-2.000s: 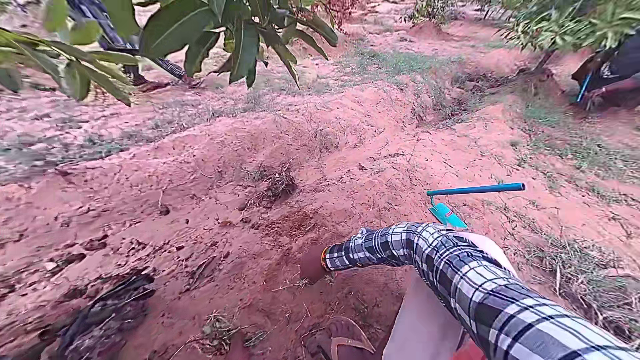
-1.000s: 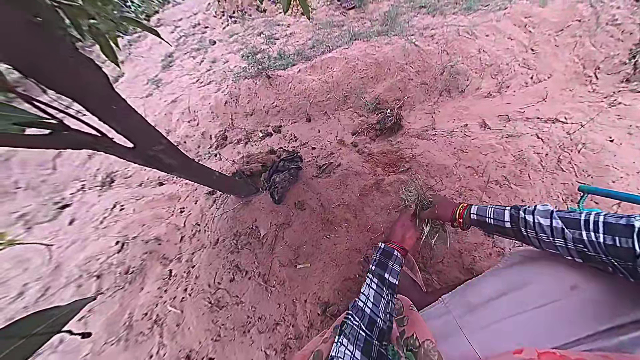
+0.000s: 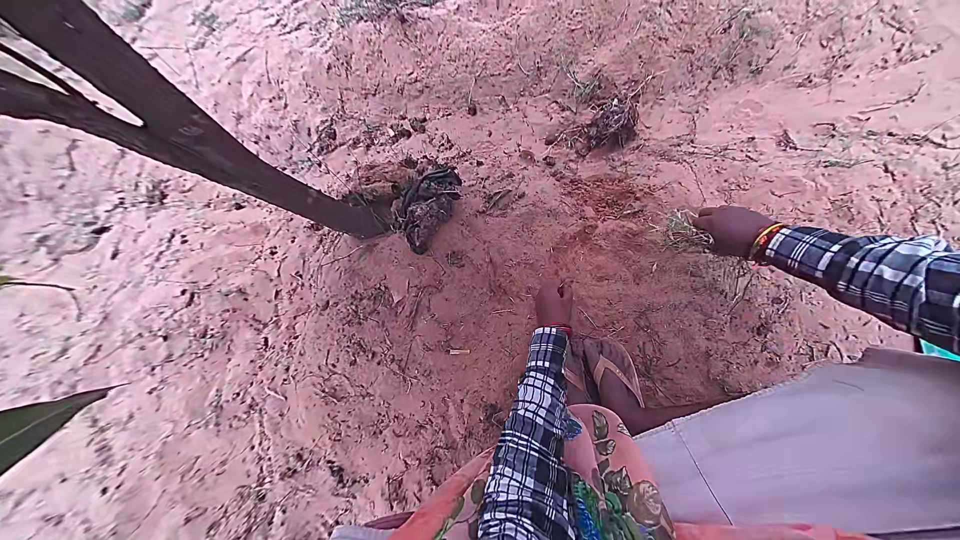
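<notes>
My right hand [image 3: 731, 229] holds a small tuft of pale green grass [image 3: 684, 230] over the reddish soil, at the right. My left hand [image 3: 554, 302] is low over the soil in front of my sandalled foot [image 3: 613, 367]; its fingers look curled, and nothing shows in them. Both arms wear checked sleeves. A dark clump of roots and dry weeds [image 3: 615, 122] lies on the ground beyond the hands. Left of the hands, a crumpled black plastic piece with soil on it [image 3: 429, 208] rests against the tree's base.
A slim forked tree trunk [image 3: 225, 157] leans in from the upper left. A green leaf [image 3: 45, 424] hangs at the left edge. Pale cloth [image 3: 795, 450] spreads over my lap at the lower right. Part of a turquoise thing [image 3: 939, 351] shows at the right edge.
One second ago my hands were together at a bunch of grass; now they are apart, the right one farther right with grass. The view has swung considerably since the first frame.
</notes>
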